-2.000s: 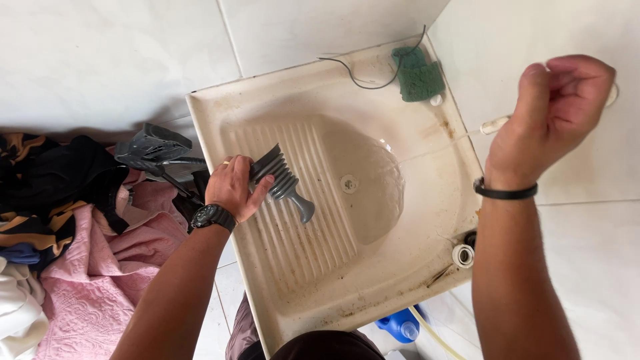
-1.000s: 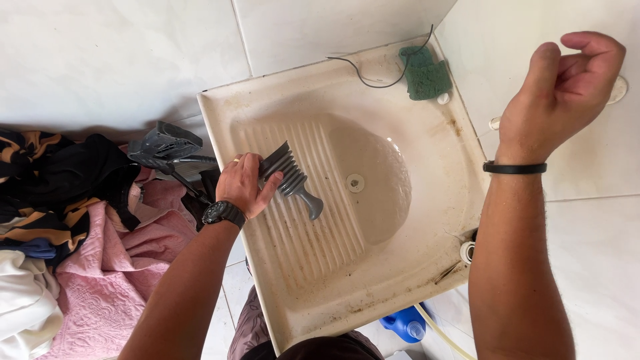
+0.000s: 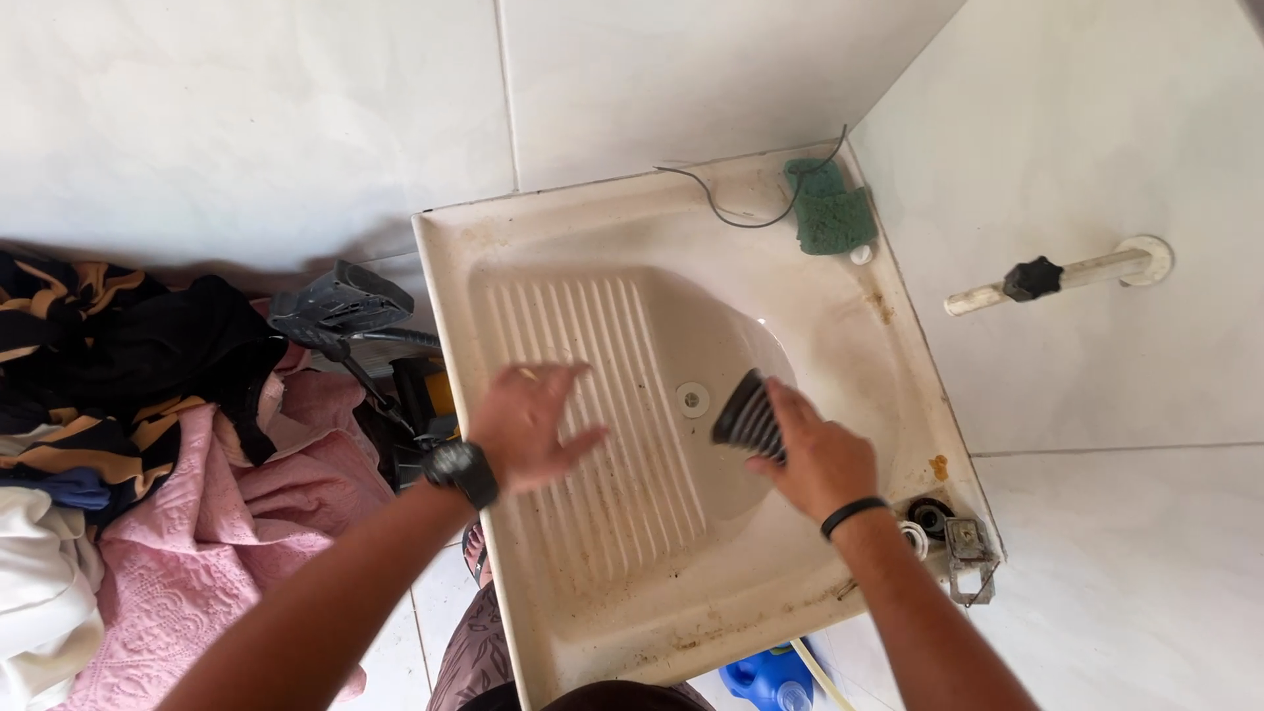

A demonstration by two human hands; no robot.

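My right hand (image 3: 822,456) holds a dark grey wide-toothed hair comb (image 3: 752,420) over the basin of a stained, cream laundry sink (image 3: 869,395). The comb's handle is hidden in the hand. My left hand (image 3: 533,425), with a black watch on the wrist, hovers near the left edge of the ribbed washboard (image 3: 632,474) with fingers apart and nothing in them. Right of the comb's left end lies the basin; a white drain (image 3: 692,399) shows just left of the comb.
Green scouring sponges (image 3: 834,219) and a thin dark wire lie in the back corner. A tap (image 3: 1033,279) juts from the right wall. Clothes and a pink cloth (image 3: 227,504) are heaped at left. A blue container (image 3: 765,679) stands below the sink.
The comb has passed from my left hand to my right hand. My right hand has moved from beside the tap down over the basin, and the tap now shows.
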